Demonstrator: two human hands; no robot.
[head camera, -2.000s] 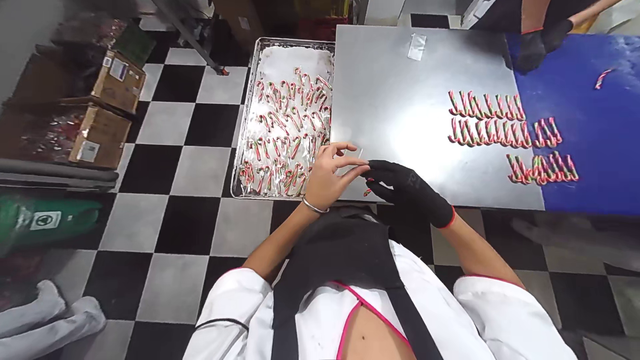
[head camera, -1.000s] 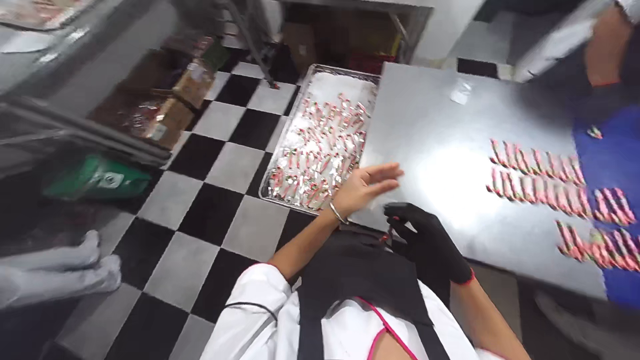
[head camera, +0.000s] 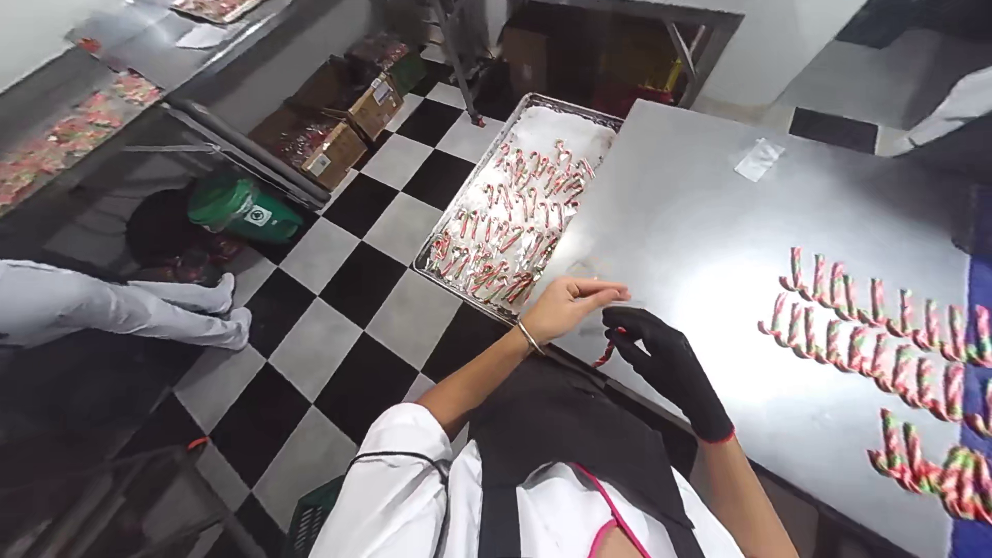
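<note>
My bare left hand (head camera: 564, 308), a bracelet at its wrist, is over the near left corner of the metal table (head camera: 682, 186), fingers apart and holding nothing visible. My right hand (head camera: 659, 356), in a black glove, has a small red-and-white candy cane (head camera: 604, 354) between its thumb and fingers, low by the table's near edge. Left of the table, a metal tray (head camera: 425, 256) with white lining holds many wrapped candy canes (head camera: 496, 225). Rows of red, green and white candy canes (head camera: 856, 341) lie at the table's right.
A blue surface (head camera: 978, 294) borders the table's right side. A clear piece of tape or film (head camera: 759, 159) lies on the metal. Open cardboard boxes (head camera: 333, 155), a green bin (head camera: 244, 209) and a person's legs (head camera: 116, 302) are at the left.
My hands were touching at the table edge two seconds ago; now they are apart. The other person's hands at the far right have gone out of view. The view has turned left.
</note>
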